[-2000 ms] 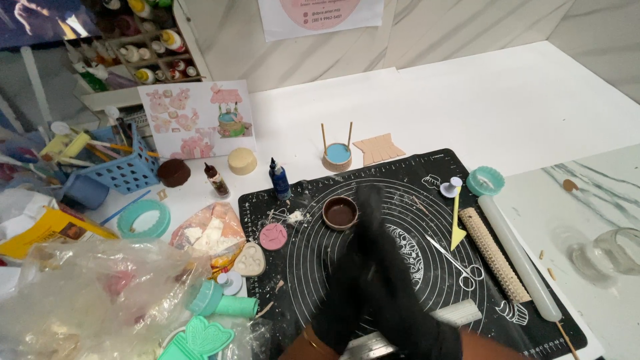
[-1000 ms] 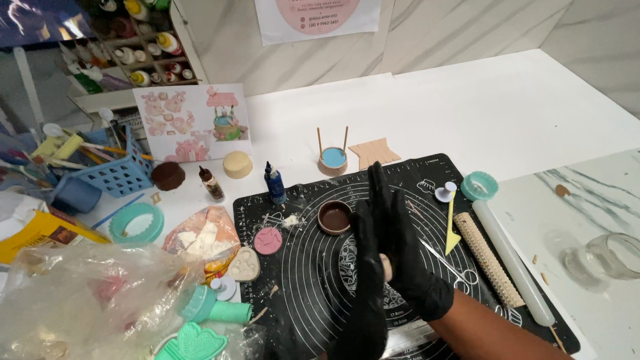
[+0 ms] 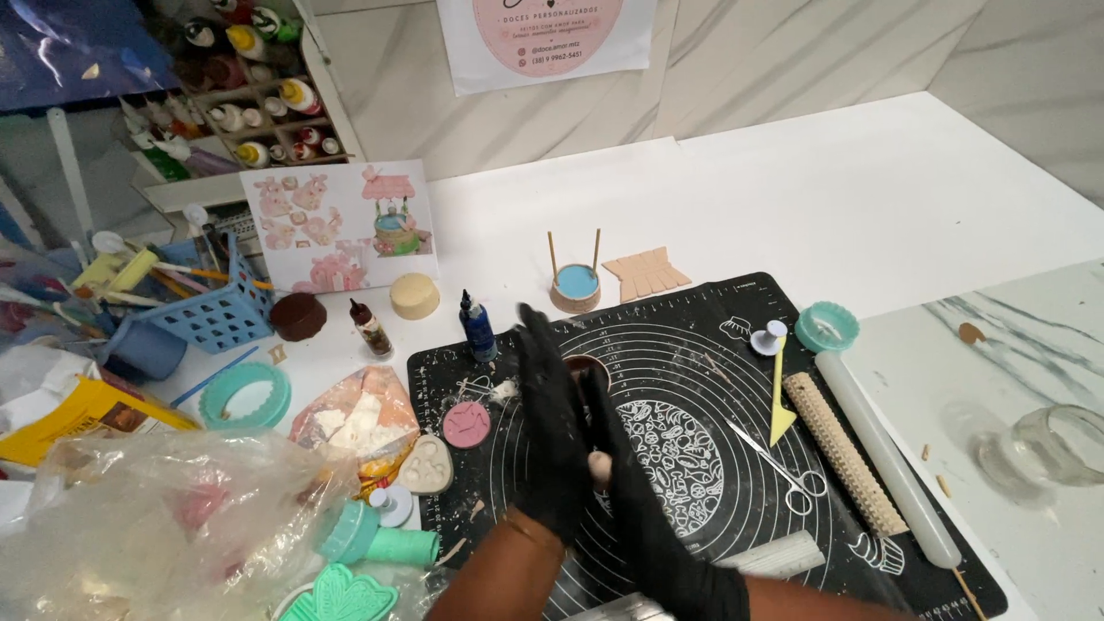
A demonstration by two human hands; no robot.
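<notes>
My left hand (image 3: 552, 431), in a black glove, is upright with its palm against a small beige lump of modelling paste (image 3: 599, 468). My right hand (image 3: 638, 500), gloved alike, presses the lump from the other side, so it sits between both palms. Both hands are above a black printed mat (image 3: 742, 310). Behind the fingers a small brown bowl (image 3: 595, 362) is partly hidden. Beyond the mat stands a small round tub with a blue top and two upright sticks (image 3: 576, 283), beside a beige scored paste piece (image 3: 647, 272).
Scissors (image 3: 780, 470), a textured rolling pin (image 3: 841, 453) and a smooth white rolling pin (image 3: 888, 457) lie right. A glass jar (image 3: 1056, 444) stands far right. A blue bottle (image 3: 477, 328), pink disc (image 3: 467, 424), plastic bag (image 3: 172, 526) and blue basket (image 3: 207, 302) are left.
The gloved hands have shifted against each other, palms still together. The paste lump shows between them now and one second ago, but is not visible two seconds ago.
</notes>
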